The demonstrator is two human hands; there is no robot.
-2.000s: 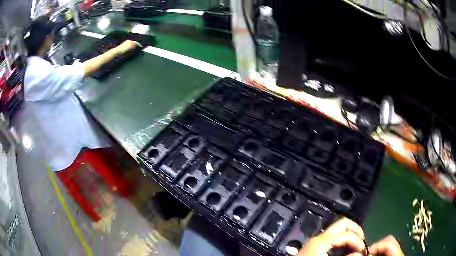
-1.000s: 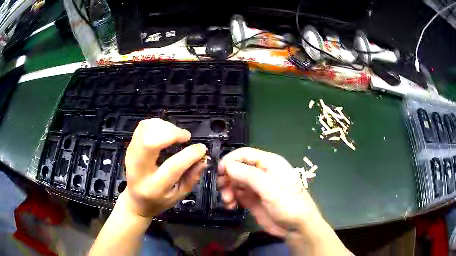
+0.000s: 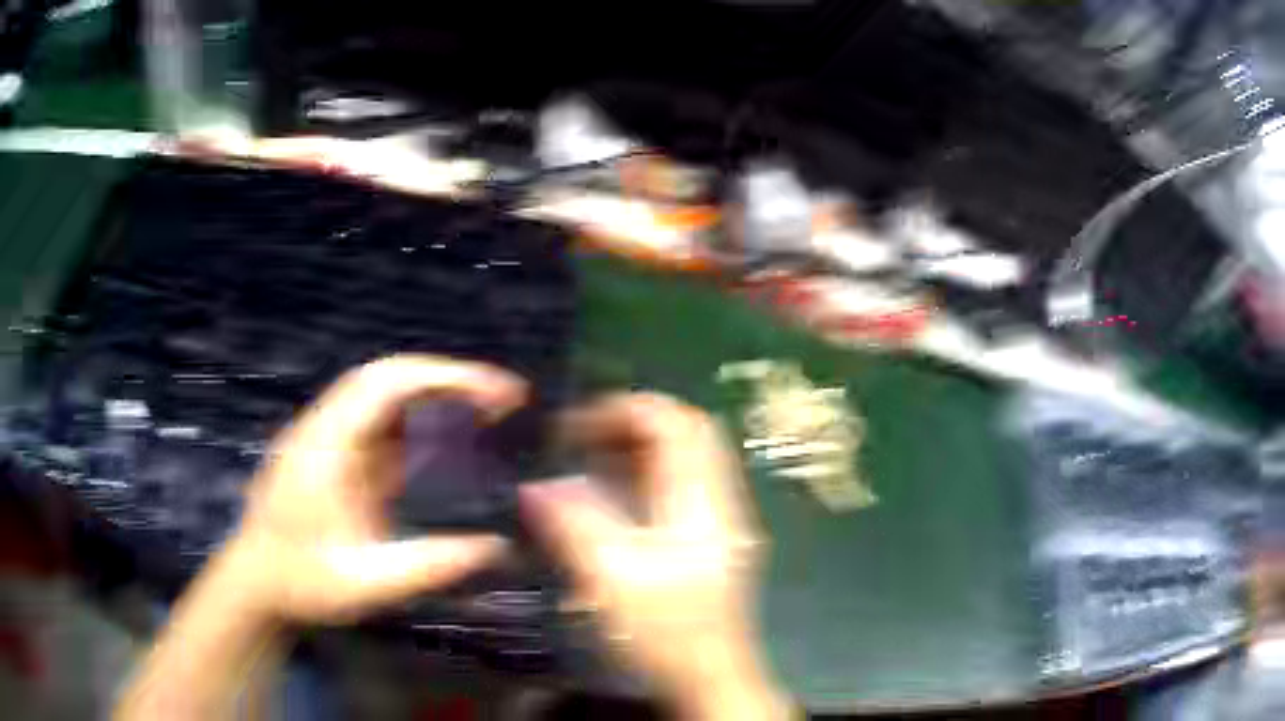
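Note:
The view is strongly blurred. My left hand (image 3: 317,521) is over the right part of the black tray (image 3: 296,282), its thumb and fingers curved around a dark gap. My right hand (image 3: 669,542) is just right of it, at the tray's right edge, fingers bent towards the left hand. Dark shapes show between the hands, but I cannot tell a held part from the tray behind. A pile of small pale strips (image 3: 806,430) lies on the green mat (image 3: 916,592), right of the tray.
A translucent tray (image 3: 1127,563) with dark, blurred contents stands at the right. White and grey objects, possibly scanners (image 3: 775,211), lie along the pale ledge with red-orange markings behind the mat. A pale cable (image 3: 1127,211) curves at the back right.
The view first swung right from the neighbouring worker, then turned further right and blurred. Both hands were close together at the fingertips; the left thumb and fingers now look wider apart.

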